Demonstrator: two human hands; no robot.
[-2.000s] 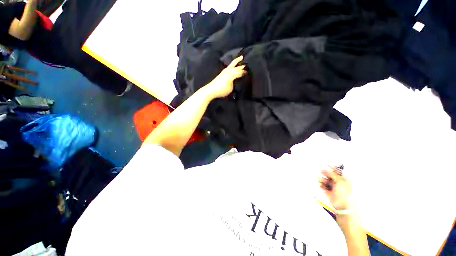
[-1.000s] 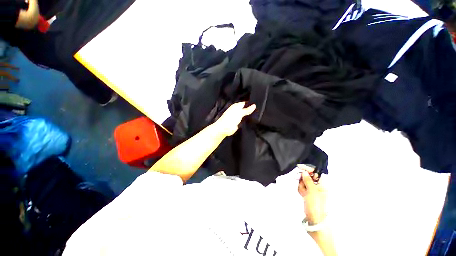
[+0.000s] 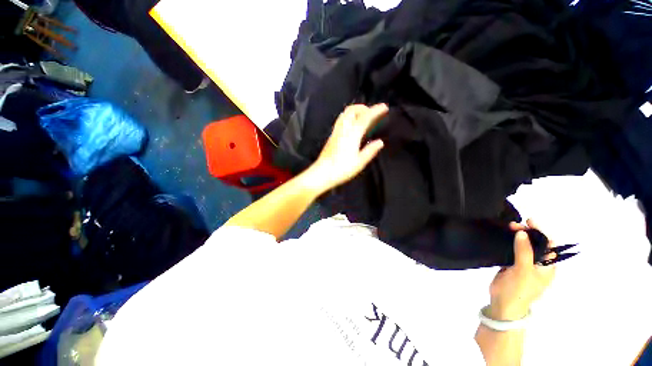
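A heap of black garments [image 3: 457, 143] lies in front of me on the white table. My left hand [image 3: 350, 146] rests over its left part, thumb and fingers apart, with no cloth visibly gripped. My right hand [image 3: 525, 268], with a white band at the wrist, is at the heap's near right edge. It is closed around dark thread snips [image 3: 561, 254], whose two pointed blades stick out to the right. A fold of the black cloth reaches the right fingers; whether they also pinch it is hard to tell.
The white table [image 3: 229, 43] has a yellow edge on the left. A red stool [image 3: 232, 149] stands beside it on the blue floor. A blue plastic bag [image 3: 93, 132] and dark cloth piles lie left. Navy cloth [image 3: 622, 64] is at the far right.
The view has shifted. My right hand has moved to the black cloth, which now stretches towards it, and the snips' blades now show. My left hand has opened wider.
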